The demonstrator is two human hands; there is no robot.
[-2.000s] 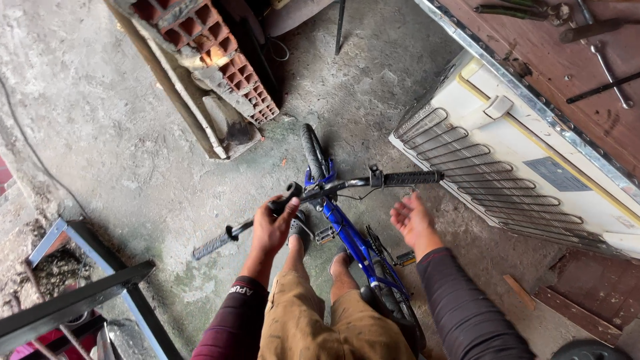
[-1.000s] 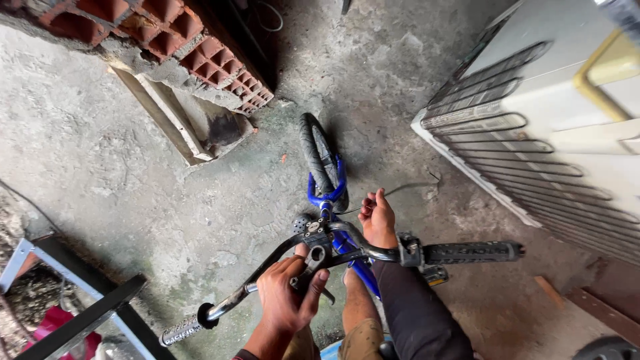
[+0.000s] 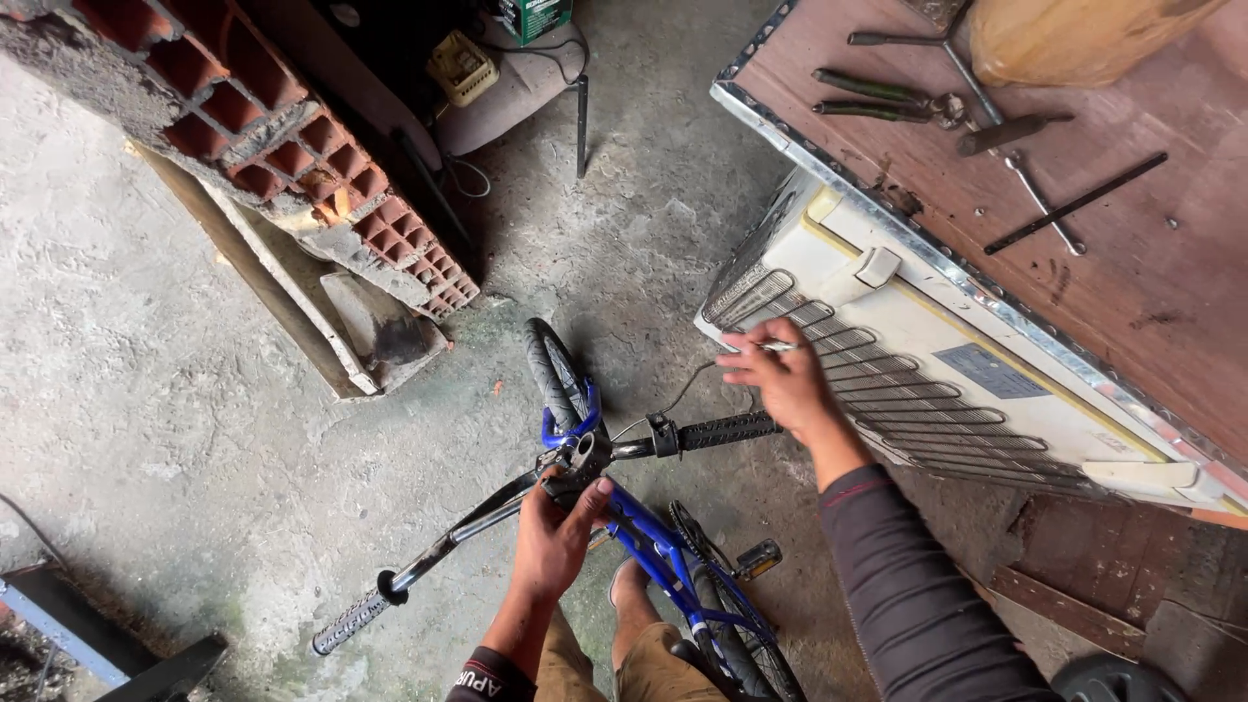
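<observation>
My left hand is closed around the dark stem at the middle of the bicycle handlebar. My right hand is raised above the black right grip, with a small silvery metal piece held at its fingers. A thin cable runs from near the stem up towards those fingers; whether it is held cannot be told. The blue bicycle frame extends between my legs, and the front wheel points away. The white-lettered left grip is untouched.
A refrigerator's back with condenser coils stands at right beside a reddish tabletop bearing pliers, a lug wrench and a black rod. Broken hollow bricks and a chair are at upper left.
My right hand has moved away from the handlebar, up and to the right. My left hand stays at the stem. The view has shifted and shows the tabletop again.
</observation>
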